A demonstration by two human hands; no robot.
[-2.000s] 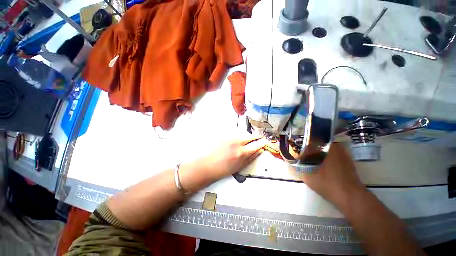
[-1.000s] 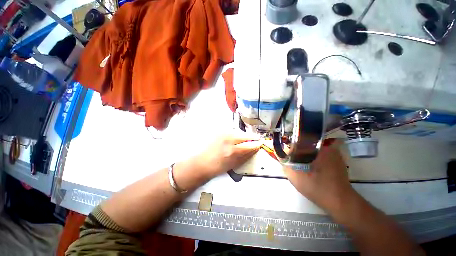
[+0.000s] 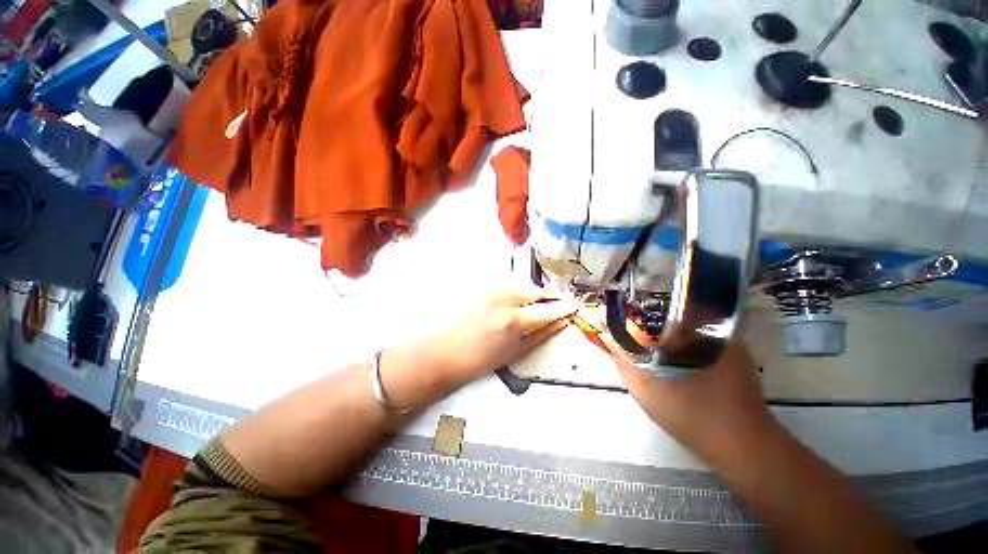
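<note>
A small piece of rust-orange cloth [image 3: 588, 325] glows yellow-orange by the needle of the white sewing machine [image 3: 867, 162]. My left hand [image 3: 477, 341] lies left of the needle, its fingertips together on the cloth's edge. My right hand [image 3: 693, 395] is right of the needle, close to the cloth; its fingers are largely hidden behind the shiny metal guard [image 3: 720, 271], so its hold cannot be seen. The presser foot area is small and overexposed. A narrow rust-orange piece [image 3: 512, 195] lies just left of the machine head.
A gathered rust-orange garment pile [image 3: 358, 119] lies at the back left. The ruler [image 3: 520, 485] runs along the front edge, with a tan square [image 3: 449, 435] by it. The tension knob [image 3: 815, 333] is right of the guard. A clear bottle [image 3: 76, 157] is far left.
The camera view has shifted slightly, moving the machine right in the picture. Both hands stay at the needle, with my right thumb area a little more visible beside the cloth.
</note>
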